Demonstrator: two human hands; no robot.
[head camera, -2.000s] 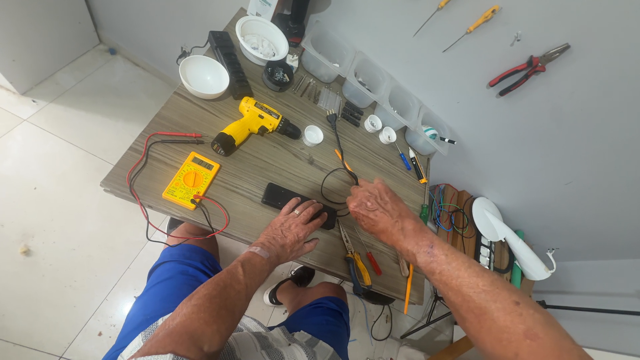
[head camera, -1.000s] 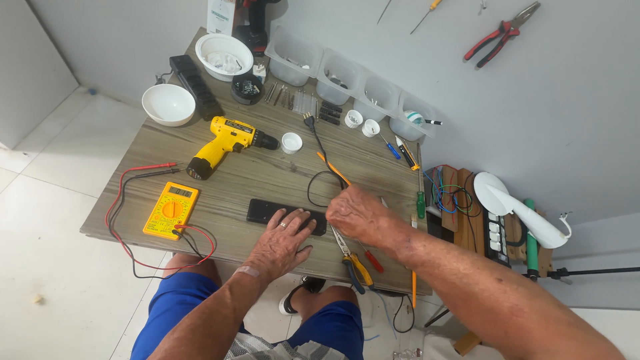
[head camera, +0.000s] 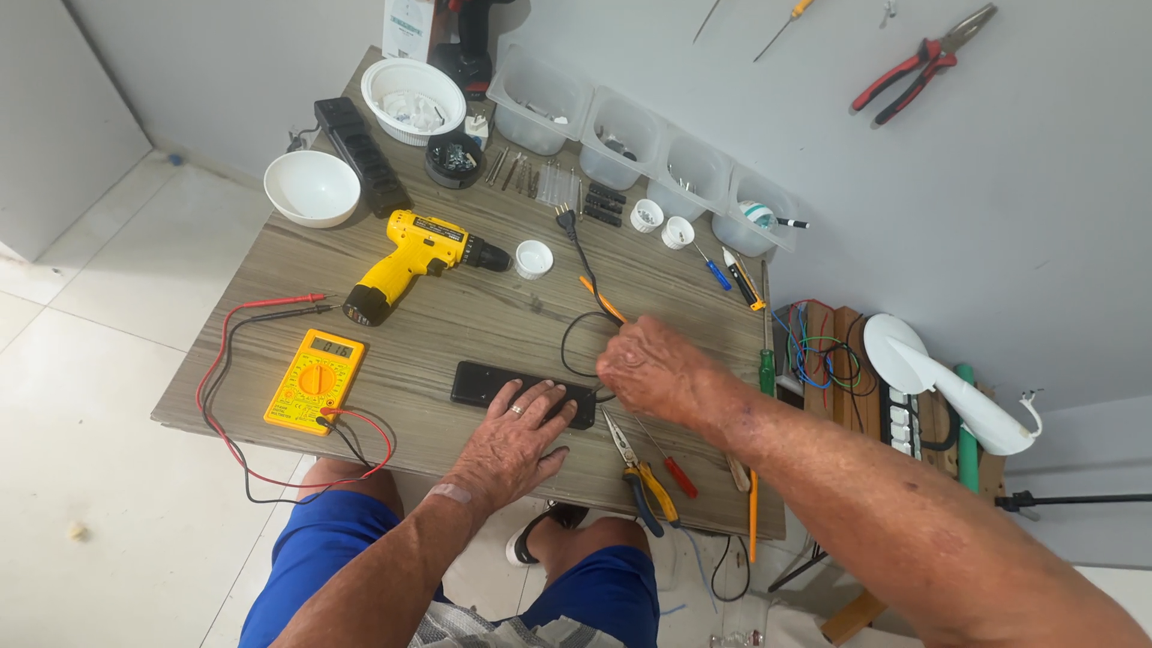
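My left hand (head camera: 517, 432) lies with spread fingers on a black oblong device (head camera: 481, 384) near the table's front edge, pressing or resting on it. Just past the device's right end, my right hand (head camera: 643, 364) is closed in a fist; what it grips is mostly hidden, though an orange stick (head camera: 601, 300) shows beyond the knuckles. A black power cord (head camera: 583, 256) with a plug runs toward that hand and loops beside it. Long-nose pliers (head camera: 641, 472) with yellow and blue handles and a red-handled screwdriver (head camera: 681, 477) lie below the right hand.
A yellow cordless drill (head camera: 418, 256) and a yellow multimeter (head camera: 315, 382) with leads lie to the left. Bowls, a black power strip (head camera: 360, 157) and clear bins (head camera: 621, 139) of small parts line the back. A green-handled screwdriver (head camera: 767, 369) lies at the right edge.
Both hands keep about the same places at the device. The right hand's fingers, seen around the stick and cord earlier, remain closed. The view has shifted slightly.
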